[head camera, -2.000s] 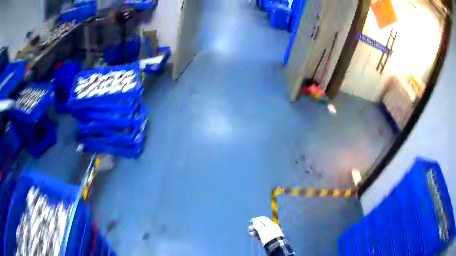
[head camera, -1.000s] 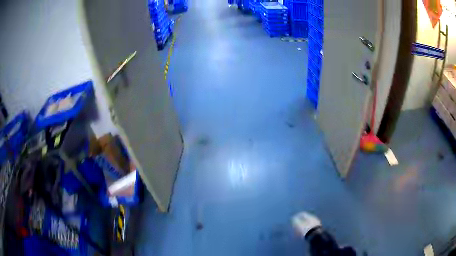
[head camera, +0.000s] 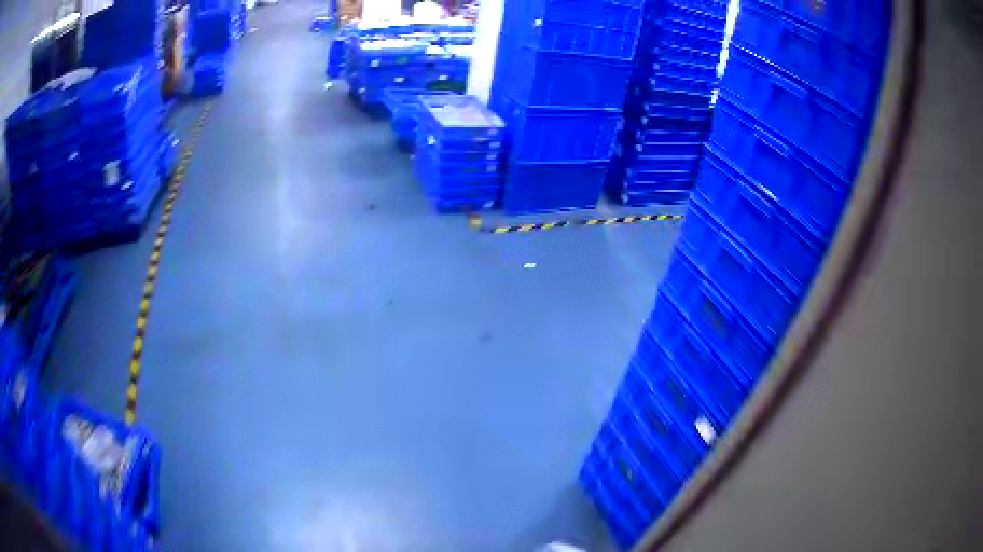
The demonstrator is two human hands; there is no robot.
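A tall stack of blue crates (head camera: 744, 216) stands nearest on the right, beside the door edge. A small white patch, perhaps the top of my gloved right hand (head camera: 561, 547), is cut off by the bottom edge, so its fingers cannot be made out. My left hand is not in the picture. At the lower left, blue crates (head camera: 135, 474) hold pale contents that are too blurred to tell.
Blue floor (head camera: 323, 356) runs ahead between yellow-black tape lines (head camera: 146, 307). A crate stack (head camera: 86, 162) stands at the left. A lower stack (head camera: 464, 156) and tall stacks (head camera: 566, 108) stand behind tape at the back right. A grey door (head camera: 862, 410) fills the right edge.
The view has moved forward through the doorway into the crate area. The left door and the broom have left the picture. The gloved hand has dropped almost out of view.
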